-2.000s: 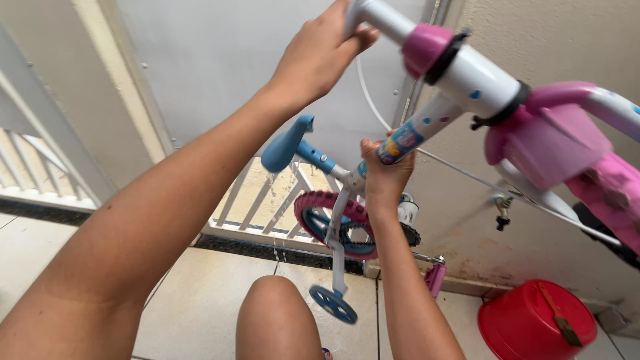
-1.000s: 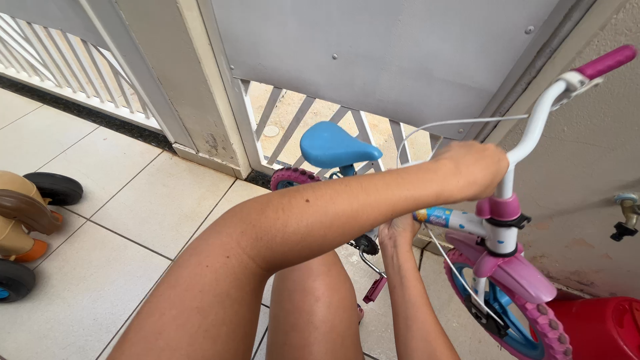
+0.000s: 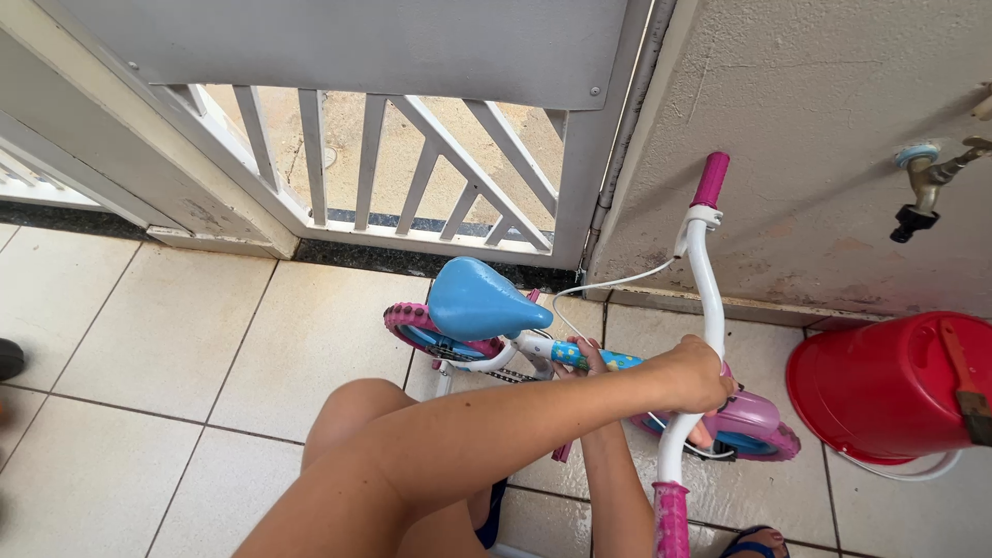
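A child's bicycle with a blue saddle (image 3: 484, 301) stands on the wet tiles, its rear wheel (image 3: 411, 329) near the gate and its front wheel (image 3: 763, 442) toward the red bucket. My left hand (image 3: 694, 376) crosses over the frame and grips the middle of the white handlebar (image 3: 705, 287), whose ends carry pink grips (image 3: 711, 178). Below my left forearm, my right hand (image 3: 583, 360) is wrapped around the patterned blue frame tube (image 3: 624, 359), close to the saddle. My forearm hides part of the frame. A white brake cable (image 3: 612, 284) loops beside the handlebar.
An upturned red bucket (image 3: 876, 387) with a brush (image 3: 961, 372) on it stands at the right. Above it, a tap (image 3: 926, 182) juts from the wall. A metal gate (image 3: 372, 163) with white bars lies ahead. One sandaled foot (image 3: 756, 542) shows at the bottom.
The bicycle was raised and tilted two seconds ago, with water dripping near its saddle; its front has come down to the floor. Both hands have lowered with it. The view has shifted.
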